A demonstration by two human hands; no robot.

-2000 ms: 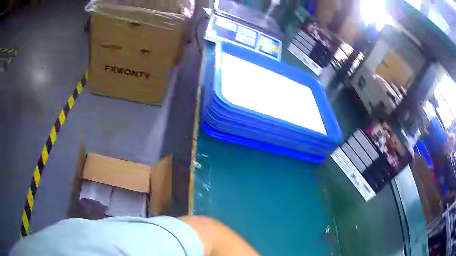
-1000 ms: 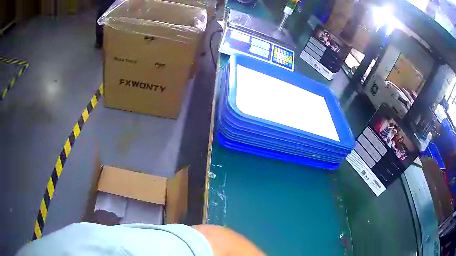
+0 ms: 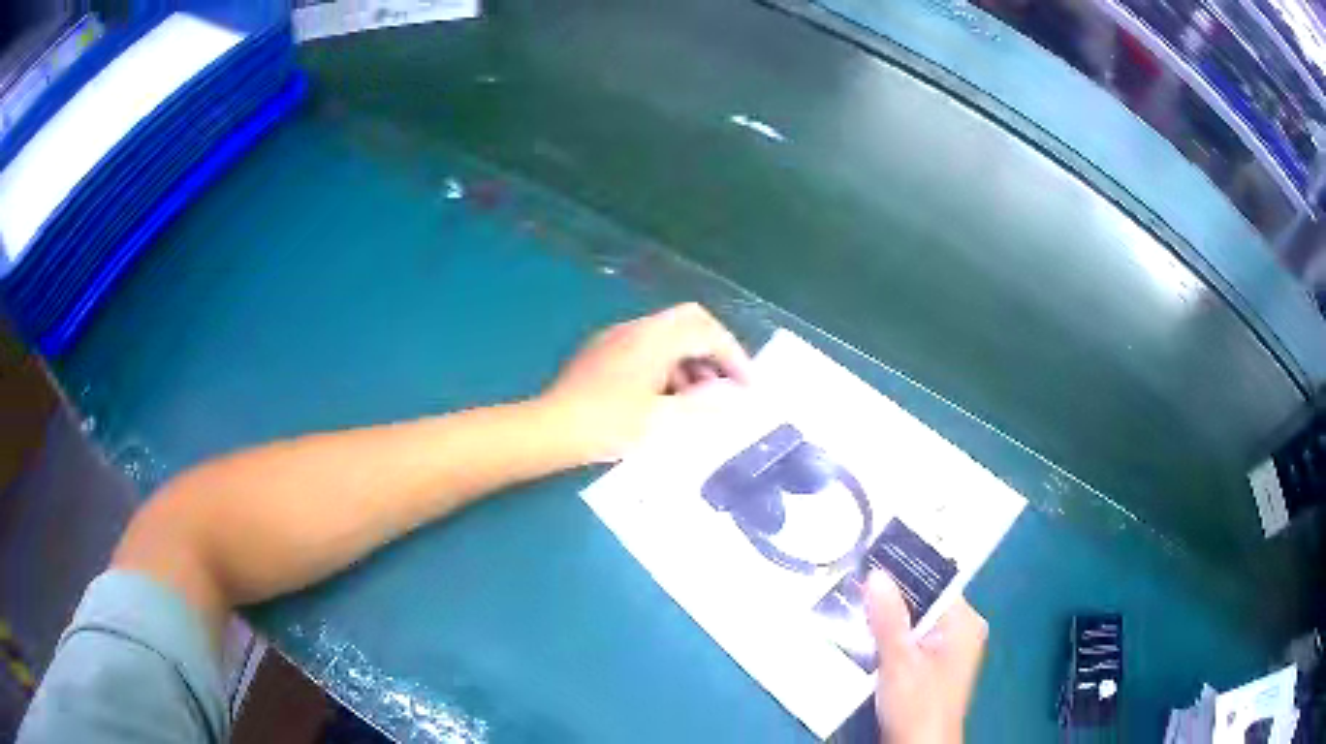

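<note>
A white user manual [image 3: 684, 531] with a grey headphone picture lies at the middle of the green bench. A small black insert card [image 3: 913, 561] with white print is on its lower right part. My right hand [image 3: 931, 661] pinches the card and the manual's edge, thumb on top. My left hand [image 3: 655, 381] is at the manual's upper left edge with curled fingers; whether they grip the edge cannot be told. A small pile of black cards [image 3: 1092, 672] lies to the right. A manual stack [image 3: 1254, 712] is cut off at the lower right corner.
Stacked blue trays [image 3: 175, 182] with a white liner stand at the upper left. A dark green conveyor belt [image 3: 931, 218] runs behind the bench. Part of a retail box [image 3: 381, 15] shows at the top, and another dark box edge [image 3: 1280, 487] at the right.
The view has swung right, from the floor cartons and trays to the bench. Both hands, the manual and the card have come into view. The tray stack is now at the upper left.
</note>
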